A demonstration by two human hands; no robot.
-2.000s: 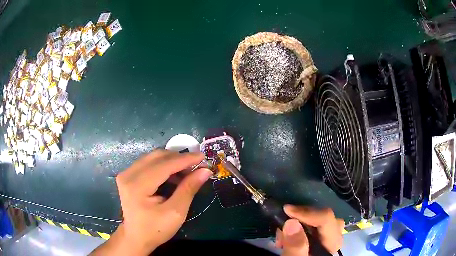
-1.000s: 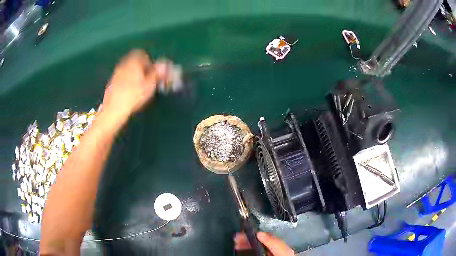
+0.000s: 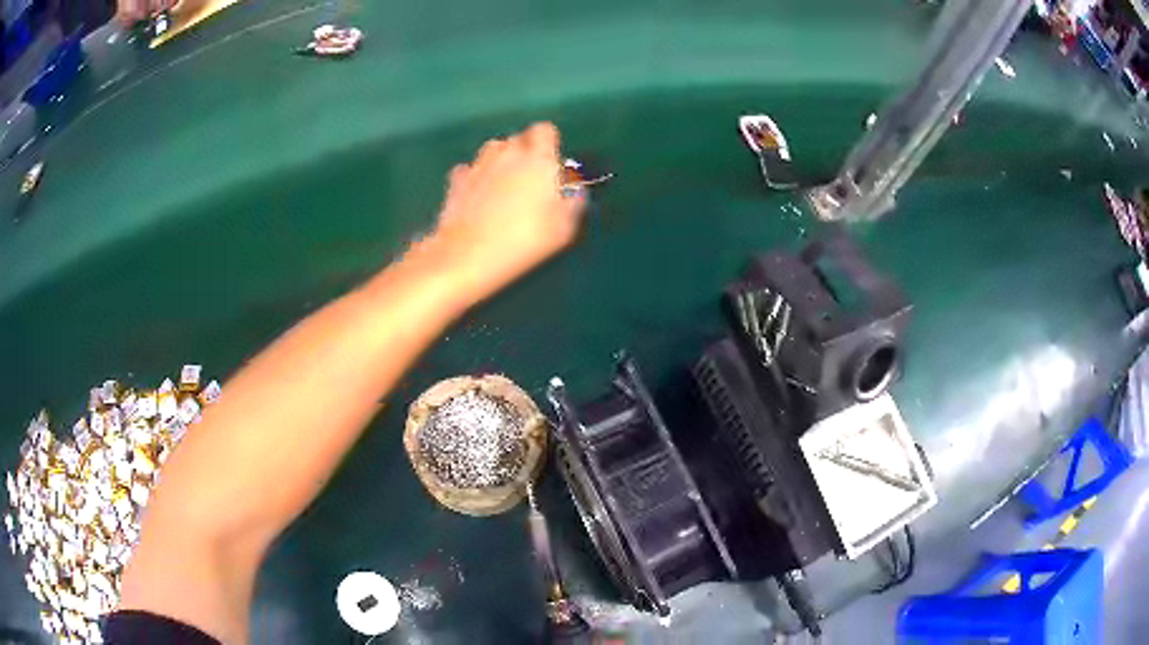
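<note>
My left hand point(image 3: 510, 195) is stretched far forward, its fingers bent at a small device board point(image 3: 573, 178). The hand covers most of the board; a little orange and a thin dark lead show at its right side. Whether the fingers grip it is hidden. The soldering iron point(image 3: 543, 551) stands near the front edge, its tip up beside the tan bowl point(image 3: 425, 469) of grey-silver granules. The iron's handle is cut off by the bottom edge. My right hand is out of the picture.
Black fan point(image 3: 651, 504) right of the bowl, then the black iron stand point(image 3: 819, 340) with a pale tray point(image 3: 867, 476). White disc point(image 3: 368, 604) at the front. Silver-white pile point(image 3: 95, 491) at left. Other device units point(image 3: 765, 134) and a grey pipe point(image 3: 926, 107) at the far side.
The view has swung right and forward. My left hand has moved from the far left to the far board and now covers it. The right hand has dropped out of the picture; the iron remains by the bowl.
</note>
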